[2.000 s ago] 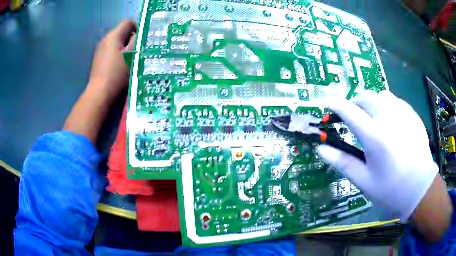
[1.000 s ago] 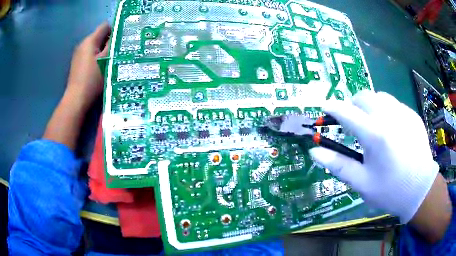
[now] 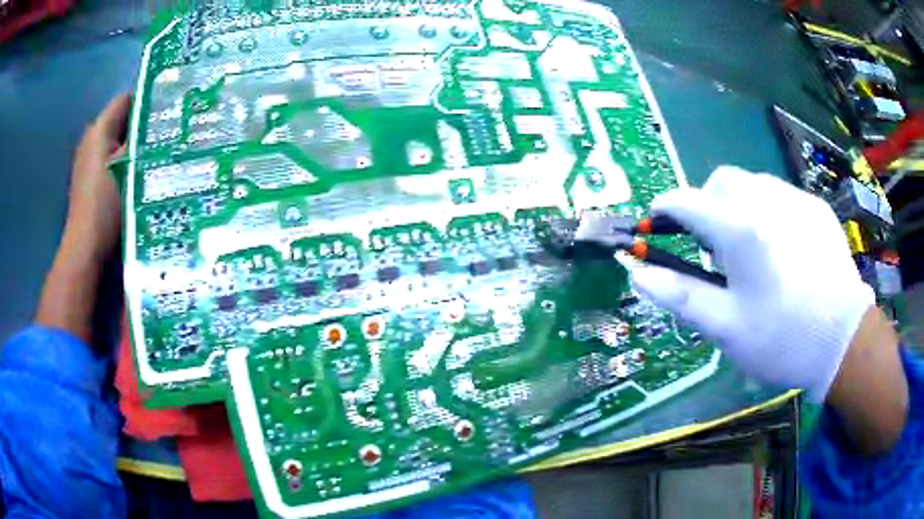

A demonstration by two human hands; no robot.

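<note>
A large green printed circuit board (image 3: 405,132), solder side up, fills the middle of the view, its lower left edge over a red foam pad (image 3: 215,456). My bare left hand (image 3: 96,182) is at the board's left edge, its fingers partly hidden by the board. My white-gloved right hand (image 3: 765,274) holds diagonal cutters (image 3: 608,233) over the right-centre of the board. The cutters' jaws point left and are blurred; whether they touch the board or are closed I cannot tell.
Assembled power boards (image 3: 826,172) with pale bars and yellow parts lie at the right on the green mat (image 3: 709,91). Yellow edging (image 3: 648,434) runs along the bench's near edge. A grey-white object (image 3: 704,492) lies below the edge.
The board, red pad and my left hand have shifted left in view. The right hand with the cutters has moved slightly left, and the jaws are further right along the board.
</note>
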